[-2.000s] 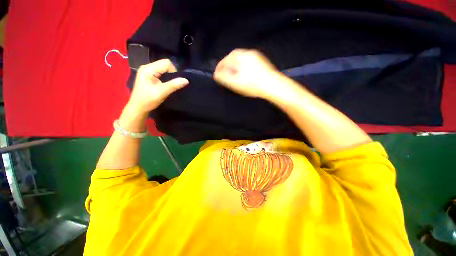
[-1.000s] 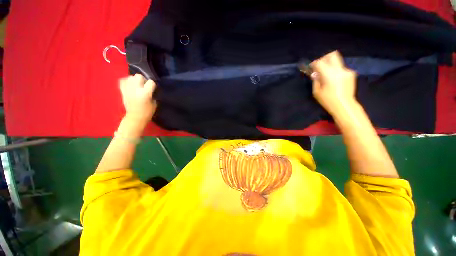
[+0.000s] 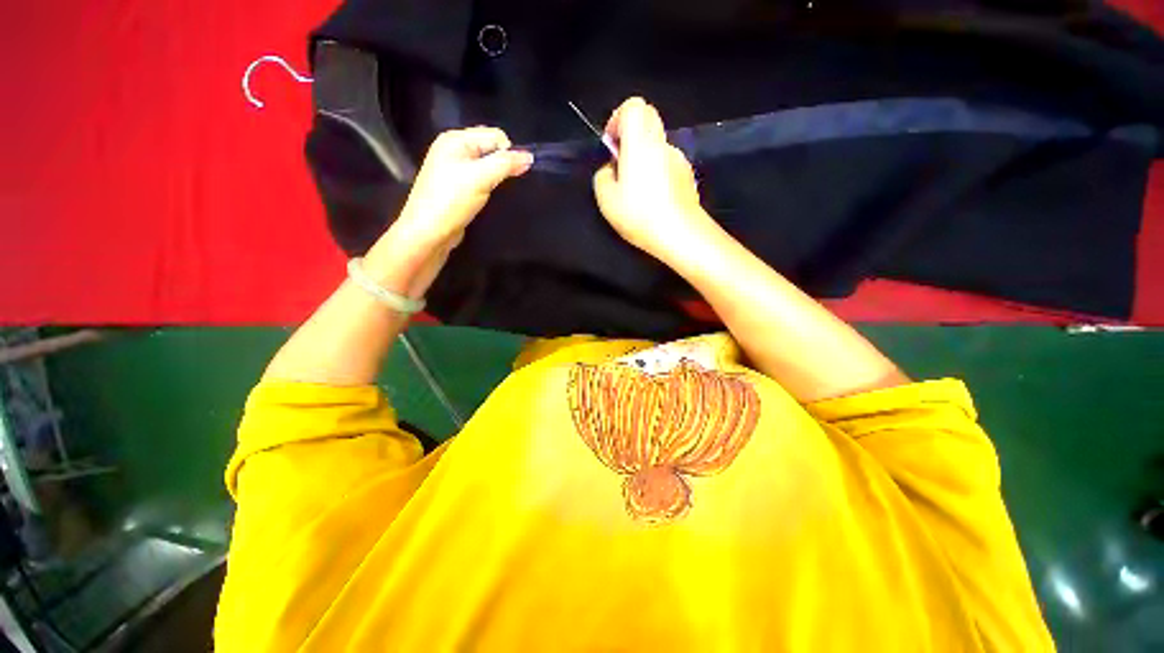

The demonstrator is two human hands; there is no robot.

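Observation:
A long dark coat point(image 3: 894, 204) lies across the red table, collar end to the left, on a black hanger point(image 3: 351, 92) with a silver hook. My left hand point(image 3: 472, 179) pinches the coat's front edge near the collar end. My right hand point(image 3: 649, 172) is at the same edge a little to the right, fingers closed around a thin pale needle point(image 3: 586, 120) that sticks out up and left. A blue-grey lining strip point(image 3: 830, 124) shows along the opening to the right. A round button point(image 3: 493, 41) shows as a pale ring on the upper part.
Red cloth point(image 3: 141, 166) covers the table, whose near edge runs just in front of my yellow top. Green floor point(image 3: 1008, 383) shows below the edge. A metal frame stands at the lower left.
My left hand has moved from the collar end right onto the front edge. My right hand has come back left beside it, with the needle now showing. The coat's edge is pinched and its lining gathered.

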